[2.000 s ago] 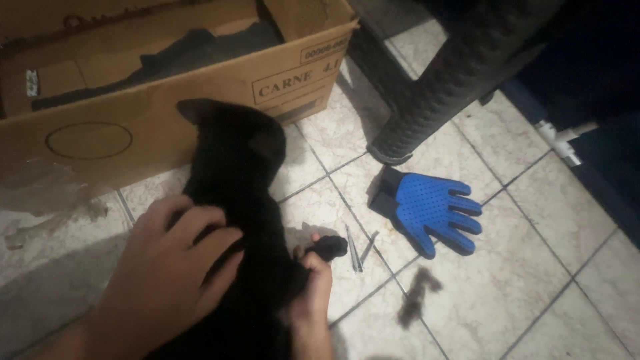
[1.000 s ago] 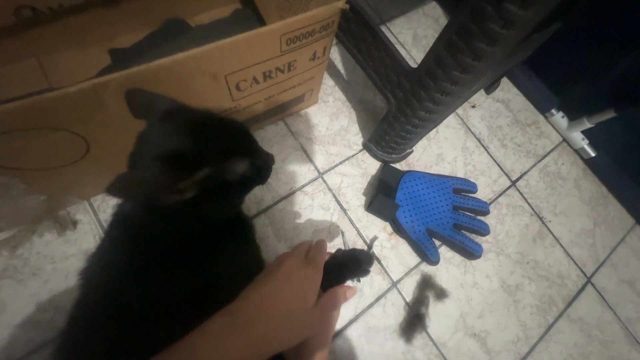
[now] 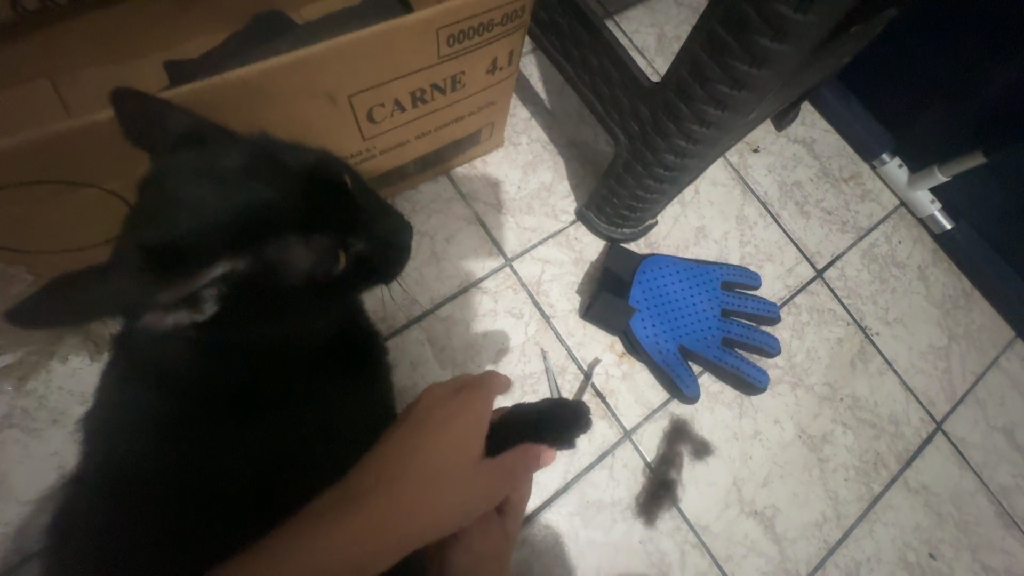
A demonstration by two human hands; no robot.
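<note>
A black cat [image 3: 240, 384] sits at the left, its head turned to the right. My left hand [image 3: 448, 456] reaches across in front of its body, thumb and fingers around the cat's front paw [image 3: 540, 424]. Beneath it and mostly hidden lies my right hand [image 3: 500, 520], close to the same leg; its fingers do not show clearly. Two thin metal tips [image 3: 552, 372] of a tool stick out past the paw over the tiles. A blue grooming glove [image 3: 696, 312] with dark nubs lies flat on the floor to the right.
A tuft of loose fur [image 3: 668, 472] lies on the tiled floor below the glove. Behind the cat stands a printed cardboard box [image 3: 432, 88] with dark cloth in it. A black plastic furniture leg [image 3: 664, 152] rises beyond the glove, and a white pipe fitting [image 3: 916, 192] is at the upper right.
My left hand has moved from the cat's back to its front paw, over my right hand. The cat has raised its head and turned it to the right.
</note>
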